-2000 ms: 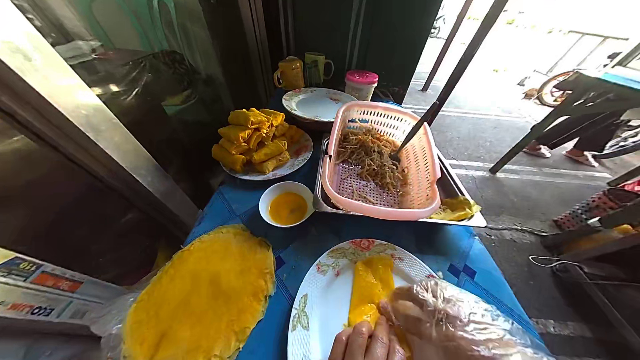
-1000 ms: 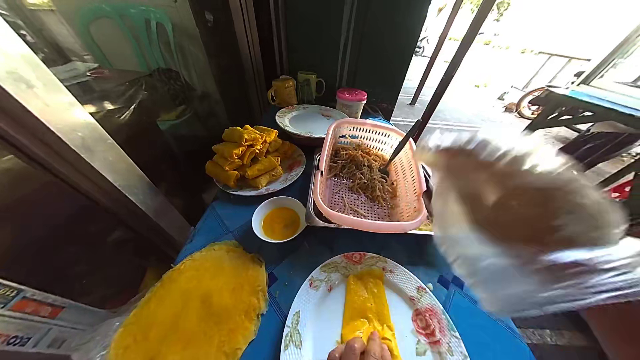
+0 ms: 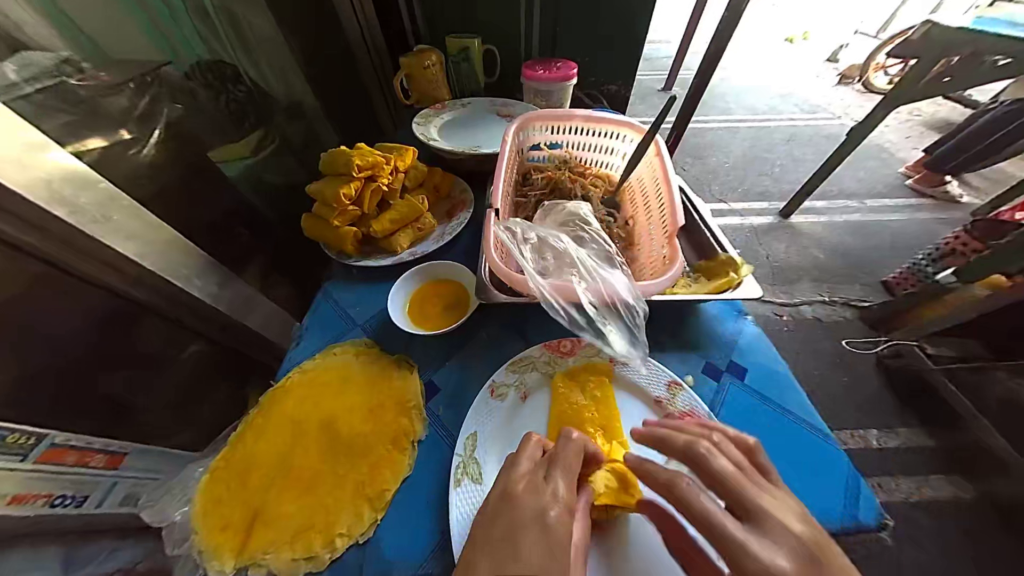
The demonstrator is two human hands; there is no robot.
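Observation:
A yellow wrapper lies on a white floral plate, its near end folded into a small bundle. My left hand grips that bundle's left side with fingertips. My right hand is at its right side, fingers spread, fingertips against or very near it. A clear plastic bag lies draped over the front rim of a pink plastic basket, which holds a shredded noodle-like filling and a dark-handled utensil. A stack of round yellow wrappers is on the left.
A bowl of yellow liquid stands beyond the wrapper stack. Behind it, a plate holds piled yellow rolls. The basket sits on a metal tray. Farther back are an empty plate, mugs and a pink-lidded jar.
The plastic bag, over my right hand two seconds ago and a blur at the right one second ago, now lies on the basket. My bare right hand is back at the wrapper, whose near end is folded.

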